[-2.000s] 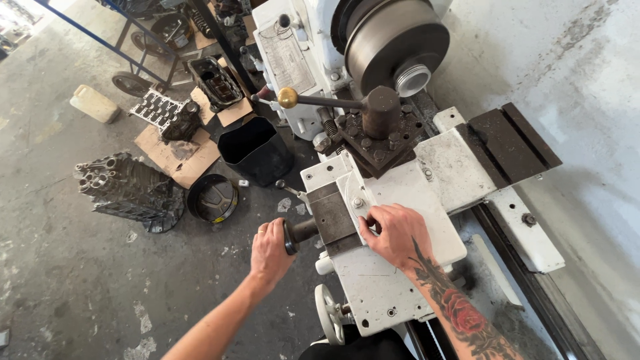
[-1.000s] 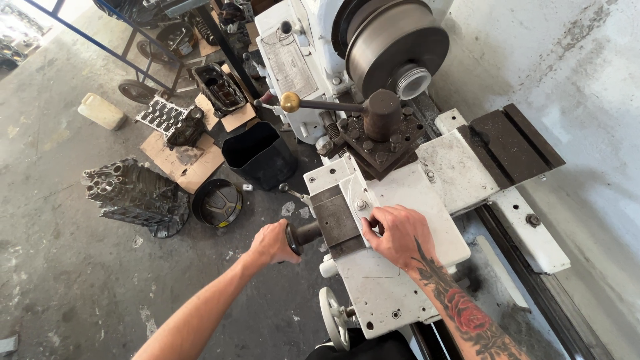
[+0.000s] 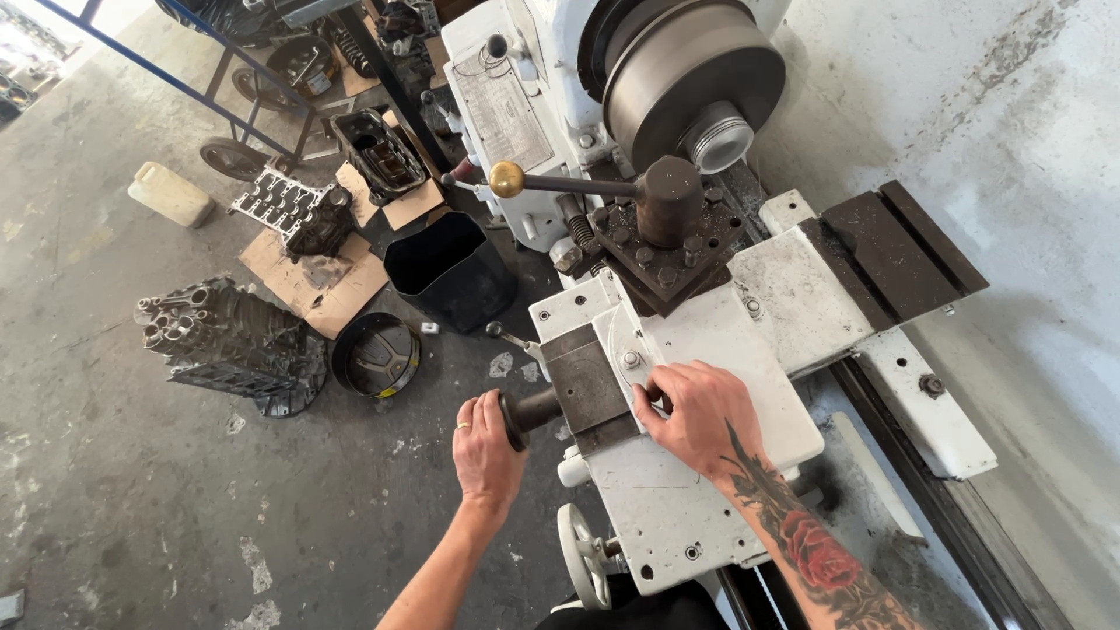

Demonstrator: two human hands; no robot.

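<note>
My left hand (image 3: 490, 451) grips the round dark end of the cross-slide handle (image 3: 516, 420) on a metal lathe. The fingers of my right hand (image 3: 696, 411) are closed on a small dark knob (image 3: 662, 401) on the white compound slide (image 3: 735, 376), beside a bolt (image 3: 631, 360). Behind my hands stands a square tool post (image 3: 669, 236) with a brass-ball lever (image 3: 577, 184). A metal cylinder sits in the lathe's chuck (image 3: 691, 79) beyond it, with a threaded light-metal end facing me.
A white handwheel (image 3: 582, 556) is below my hands. Left of the lathe, a black bin (image 3: 481, 280), a round black pan (image 3: 376, 354), an engine block (image 3: 227, 341), a cylinder head (image 3: 293, 206) on cardboard and a plastic canister (image 3: 171, 194) stand on the floor. A wall runs along the right.
My left hand has shifted around the handle's round end, with its wrist now lower and more upright. My right hand stays at the small knob.
</note>
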